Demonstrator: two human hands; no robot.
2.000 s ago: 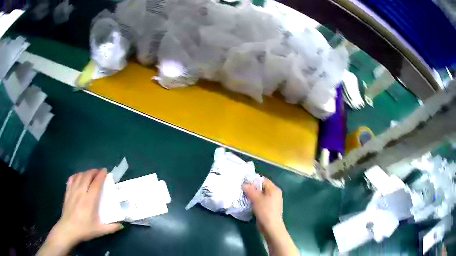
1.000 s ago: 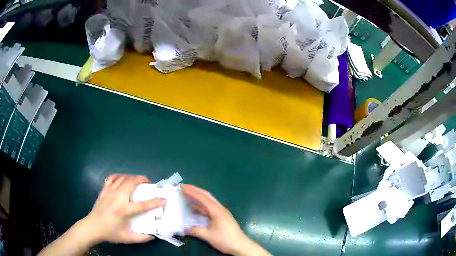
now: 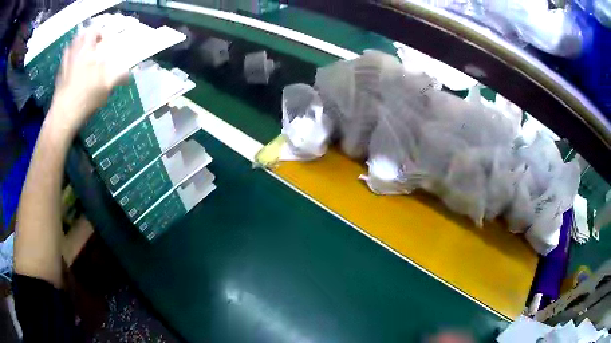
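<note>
A slanted row of retail boxes (image 3: 137,157) stands at the left, green printed sides towards me and white flaps sticking out to the right. My left hand (image 3: 84,80) is at the far end of this row, its fingers and thumb around the white end of a retail box (image 3: 144,41) that touches the row. The hand covers part of that box. Only a small blurred skin-coloured patch of my right hand (image 3: 449,336) shows at the bottom edge; its fingers cannot be made out.
Whitish bagged products (image 3: 429,134) are heaped along the yellow board (image 3: 409,231), with a purple roll (image 3: 553,271) at its right end. Jumbled white cartons (image 3: 549,331) show at the bottom right corner. A dark shelf edge (image 3: 482,74) crosses the upper right.
The view has swung left. Both hands were together on a white carton over the bench; now they are apart, my left hand at the row, my right hand mostly out of view.
</note>
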